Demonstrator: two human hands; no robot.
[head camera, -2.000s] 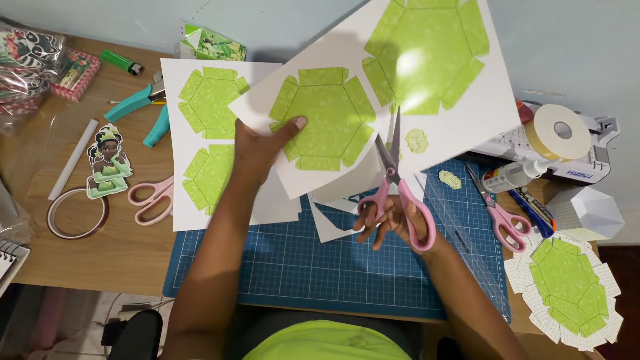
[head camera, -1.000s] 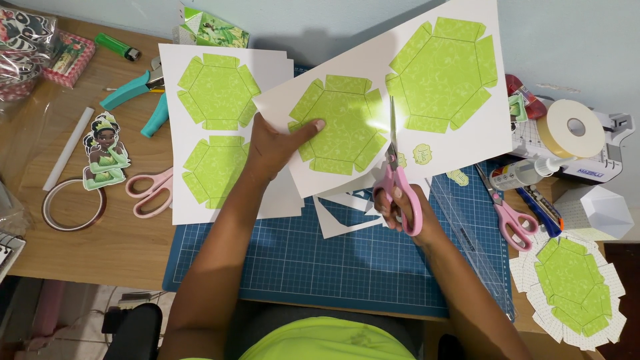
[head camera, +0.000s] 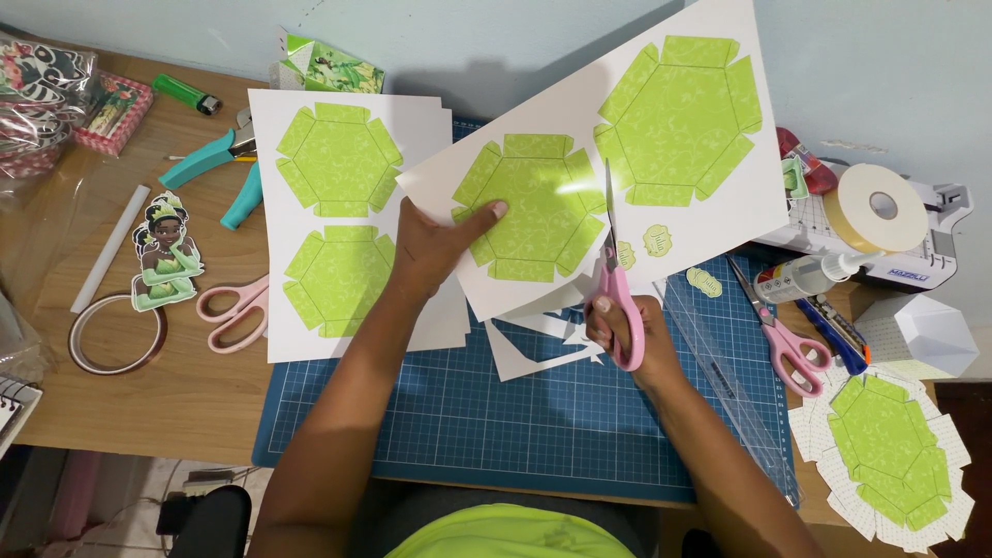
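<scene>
My left hand (head camera: 438, 244) grips a white paper sheet (head camera: 744, 225) by its left part, thumb on top and fingers hidden underneath. Two green hexagonal box shapes with tabs and small green labels are printed on it. In my right hand (head camera: 639, 337) are pink-handled scissors (head camera: 618, 310), pointing up, with their blades at the sheet between the two hexagons; the blades look nearly closed. Under my left forearm lies a stack of white sheets (head camera: 426, 333) with two more green hexagons. White paper scraps (head camera: 515, 360) rest on the blue cutting mat (head camera: 480, 434).
Left: pink scissors (head camera: 232, 314), tape roll (head camera: 116, 368), character cutouts (head camera: 167, 263), turquoise-handled pliers (head camera: 198, 159), green lighter (head camera: 186, 93). Right: clear ruler (head camera: 721, 380), second pink scissors (head camera: 794, 356), glue bottle (head camera: 798, 279), craft knife (head camera: 837, 333), tape roll (head camera: 883, 205), paper trimmer (head camera: 930, 248), cut green pieces (head camera: 883, 442).
The scissors, open wide two seconds ago below the sheet's middle, have closed to a narrow gap at the sheet between the hexagons. My left hand keeps its hold on the sheet.
</scene>
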